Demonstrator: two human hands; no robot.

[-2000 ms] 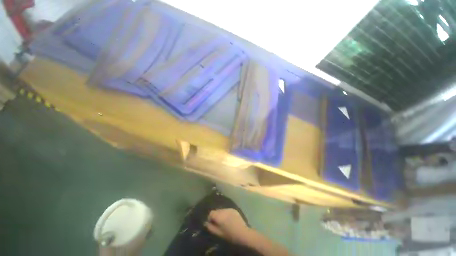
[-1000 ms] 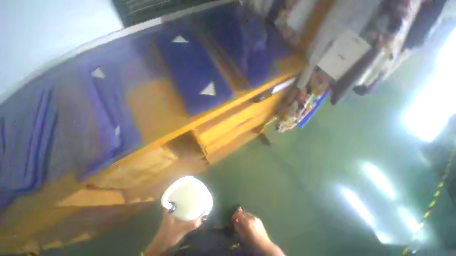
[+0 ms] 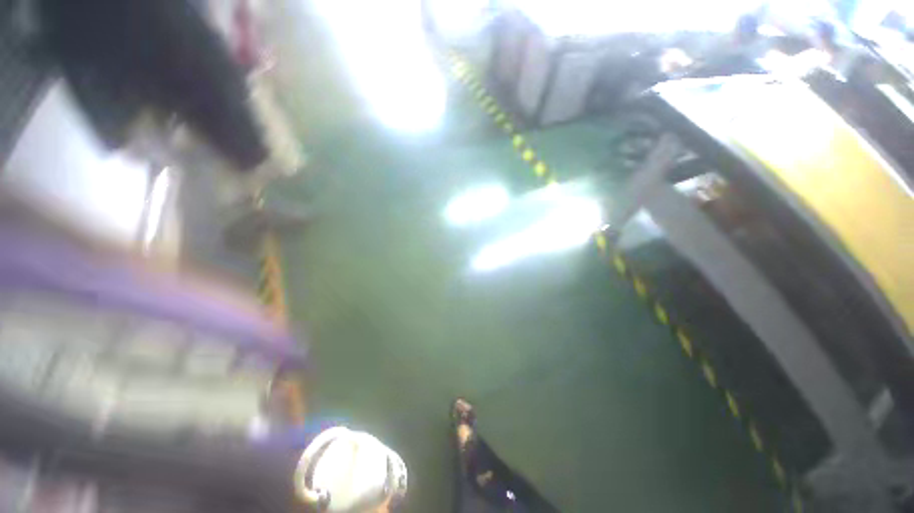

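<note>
The white mug (image 3: 351, 471) with a large loop handle is at the bottom, left of centre, seen from above and blurred. Only a sliver of my left hand (image 3: 384, 505) shows under the mug's right side at the bottom edge, and it holds the mug. The fingers are mostly hidden by the mug and cut off. My right hand is not in view. My dark-clothed leg and foot (image 3: 463, 413) show right of the mug.
Green floor (image 3: 481, 331) runs ahead, with yellow-black tape (image 3: 684, 341) on the right. A long table (image 3: 802, 140) with a dark metal frame stands at the right. Blurred purple-edged shelving or a table (image 3: 130, 281) is close on the left. Dark cloth hangs upper left.
The view has turned from the wooden bench with blue templates to a floor aisle. The mug has stayed low near the bottom. My right hand has left the picture.
</note>
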